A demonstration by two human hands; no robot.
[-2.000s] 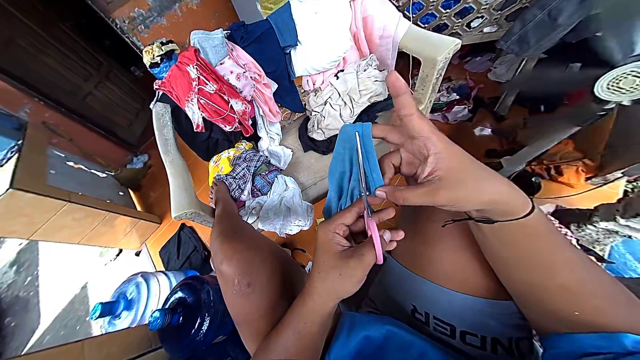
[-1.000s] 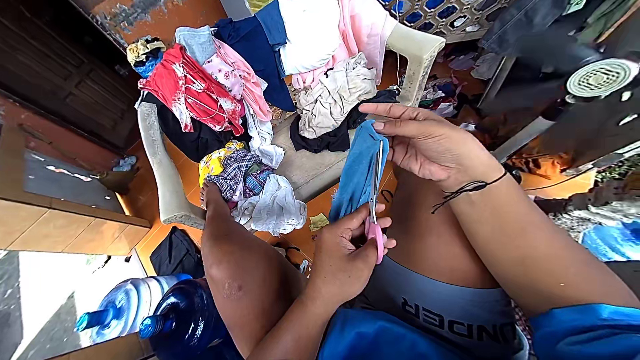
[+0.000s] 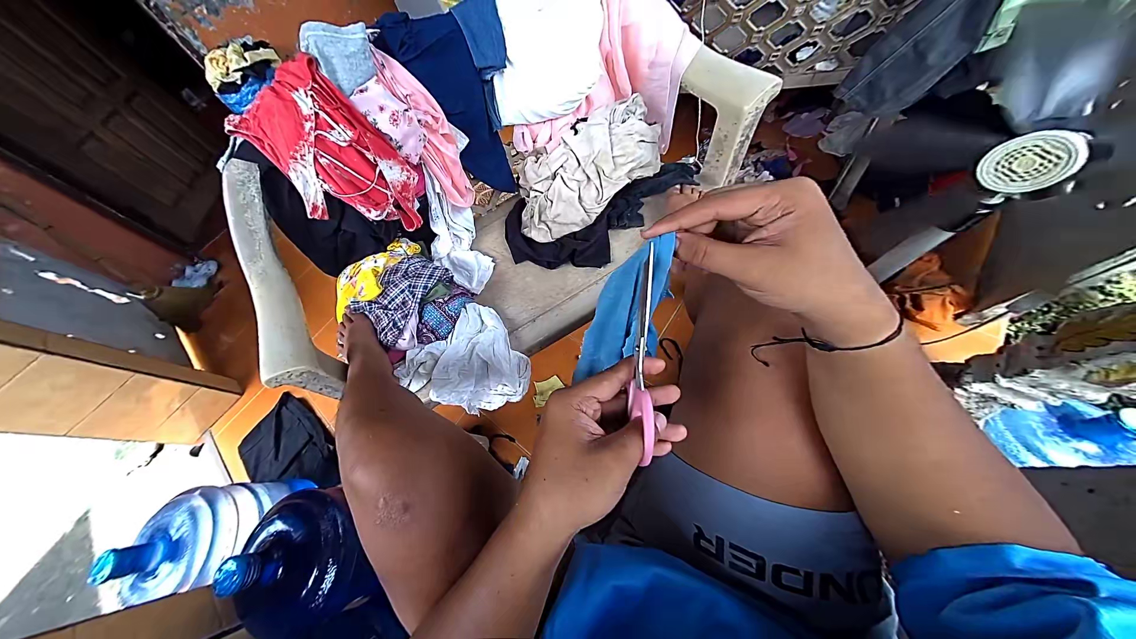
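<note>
My left hand (image 3: 595, 435) holds a pair of scissors (image 3: 642, 390) by its pink handles, with the metal blades pointing up and away from me. The blades lie against a strip of blue cloth (image 3: 612, 311), which hangs between my knees. At the upper end of the cloth, the thumb and forefinger of my right hand (image 3: 763, 240) pinch its edge near the scissor tips. A dark cord is around my right wrist. Whether the blades are fully closed is hard to tell.
A worn plastic armchair (image 3: 257, 257) ahead bears heaped clothes, among them a red garment (image 3: 319, 142) and a beige cloth (image 3: 590, 169). A white crumpled cloth (image 3: 470, 359) lies by my foot. Large blue water bottles (image 3: 302, 559) stand lower left. A fan (image 3: 1032, 161) is at right.
My right hand has gone from spread fingers beside the cloth to a pinch at its upper edge. The scissors stay in my left hand, against the blue cloth.
</note>
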